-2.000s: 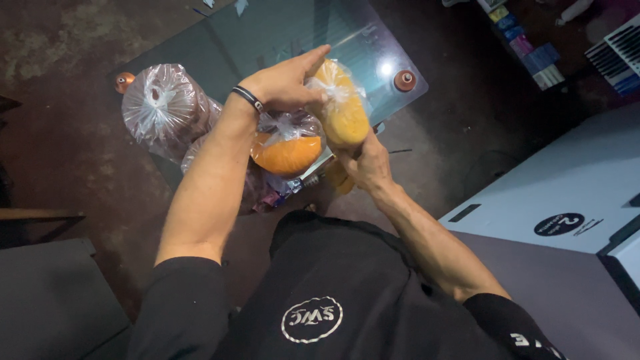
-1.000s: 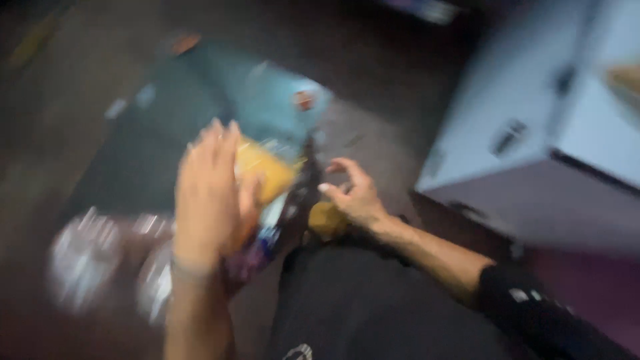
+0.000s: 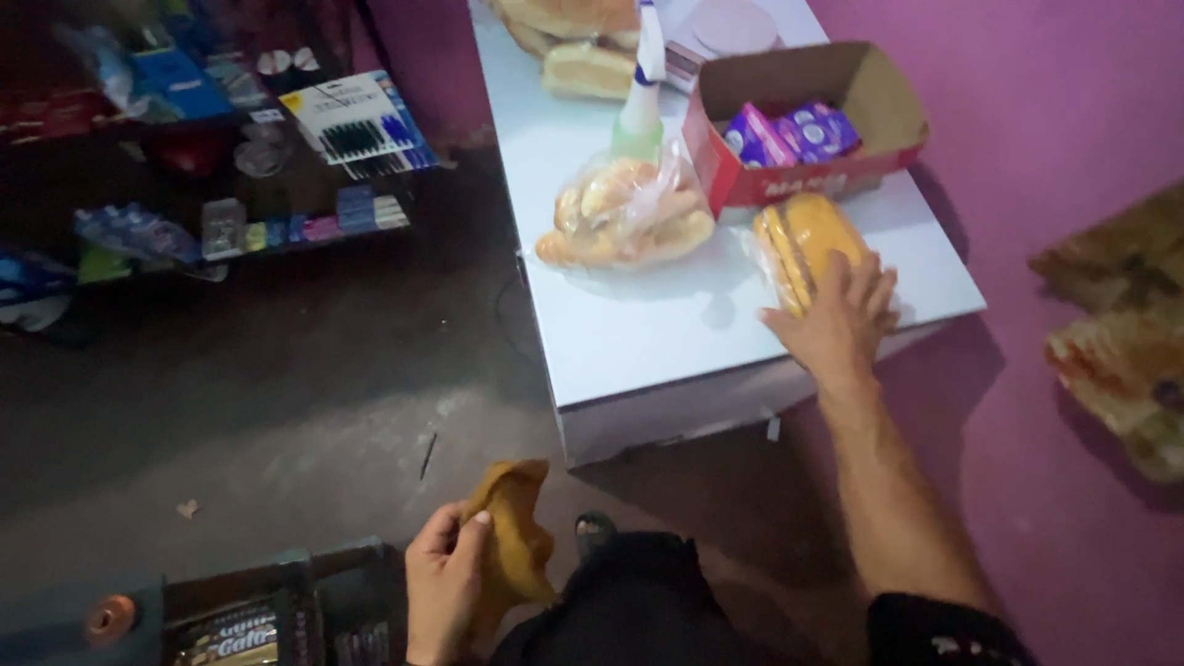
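Note:
My left hand (image 3: 449, 573) grips a mustard-yellow cloth (image 3: 518, 541) between thumb and fingers, low in the view. At the right, my right hand (image 3: 837, 319) rests with spread fingers on a clear bag of yellow food, perhaps buns (image 3: 809, 236), on the white top (image 3: 638, 347). Whether the fingers grip the bag or only touch it, I cannot tell. Left of it sits a clear plastic bag of bread rolls (image 3: 629, 217). A spray bottle with pale green liquid (image 3: 641, 111) stands just behind the rolls.
A red cardboard box (image 3: 772, 185) with purple packets (image 3: 819, 132) stands behind the yellow bag. More bread (image 3: 587, 72) lies at the far end. Shelves of small goods (image 3: 319, 227) are at the left, a glass case with chocolate bars (image 3: 231, 634) at lower left, and a pink wall at the right.
The view has swung from the glass-topped case to the white top. My left hand now holds the cloth; earlier it was at the yellow bag. My right hand is now on a yellow bag.

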